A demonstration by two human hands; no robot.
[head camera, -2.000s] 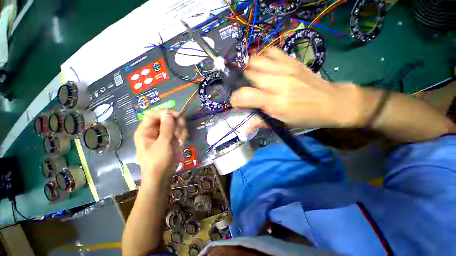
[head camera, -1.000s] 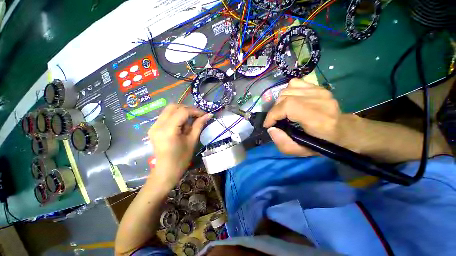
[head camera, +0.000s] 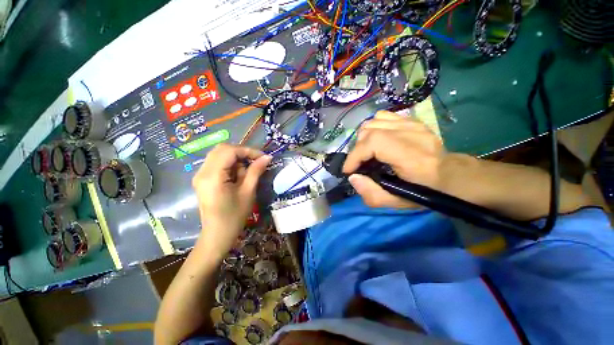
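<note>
My right hand [head camera: 394, 162] holds the black handle of a soldering iron [head camera: 437, 200]; its tip points left to the lower edge of a dark ring circuit board [head camera: 291, 120]. My left hand [head camera: 229, 185] has thumb and forefinger pinched at thin lead wires just below and left of that ring; the exact strand, or any solder wire, is too small to tell. A pale cylindrical housing [head camera: 300, 213] lies below the ring at the bench edge, its toothed rim facing up, with thin wires running from it toward the ring.
More ring boards [head camera: 408, 71] and tangled coloured wires lie beyond my hands. Several housings [head camera: 126, 180] stand at left on the green bench. A carton of housings [head camera: 259, 276] sits at lap level. The iron's black cord [head camera: 553, 162] loops at right. A printed sheet [head camera: 195, 135] lies underneath.
Since two seconds ago, the iron has swung from lying across the ring to pointing at its lower edge from the right. My left hand has moved right, closer to the ring. Little differs from one second ago.
</note>
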